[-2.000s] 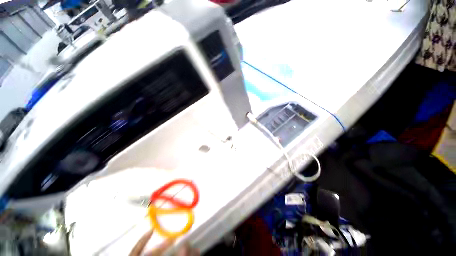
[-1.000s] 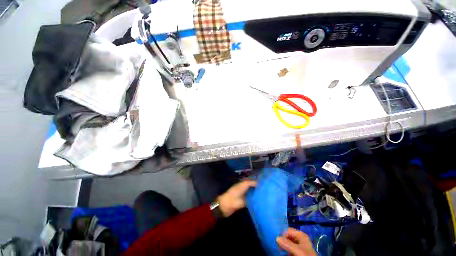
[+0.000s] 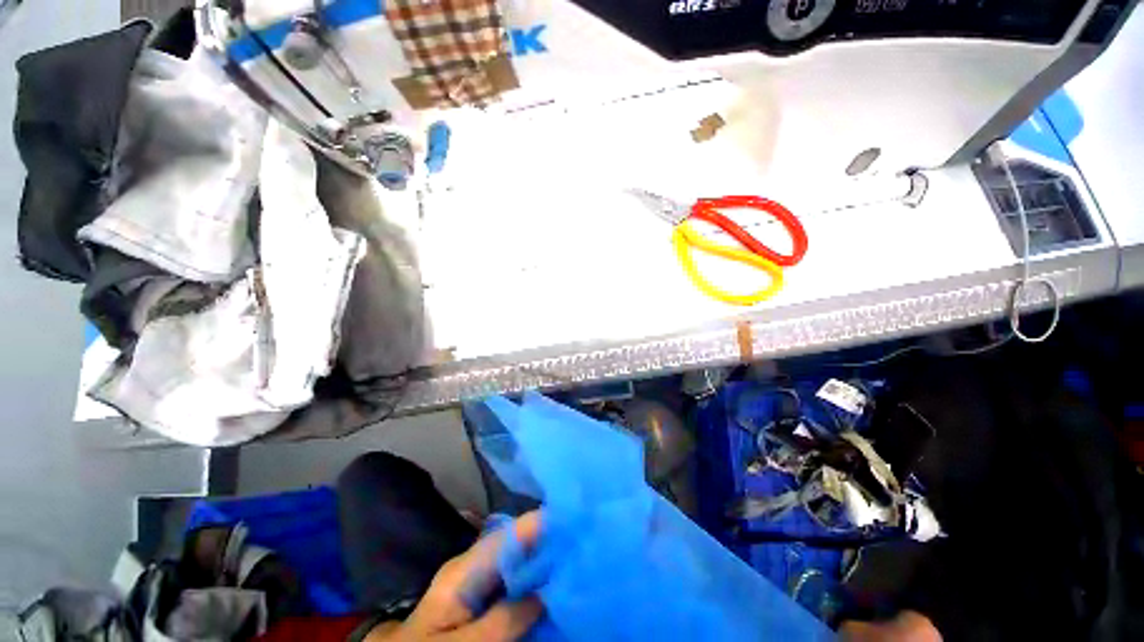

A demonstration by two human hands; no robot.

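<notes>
A bright blue thin sheet is spread over the wearer's lap, in front of the table edge. My left hand grips its left side, with the fingers partly behind the sheet. My right hand is at the bottom edge of the picture, at the sheet's lower right end, and is mostly cut off. Scissors with red and yellow handles lie on the white machine table. A part-sewn garment, pale inside and dark grey, is heaped at the table's left end, beside the needle area.
The white sewing machine stands behind, with a plaid scrap on its head. A blue crate with tangled clutter is below the table on the right. Another blue crate and grey garments are at lower left. Black cloth lies at right.
The blue sheet is opened out wider and reaches further left and right. My left hand has moved down and left, my right hand right to the picture's edge. The view has shifted closer.
</notes>
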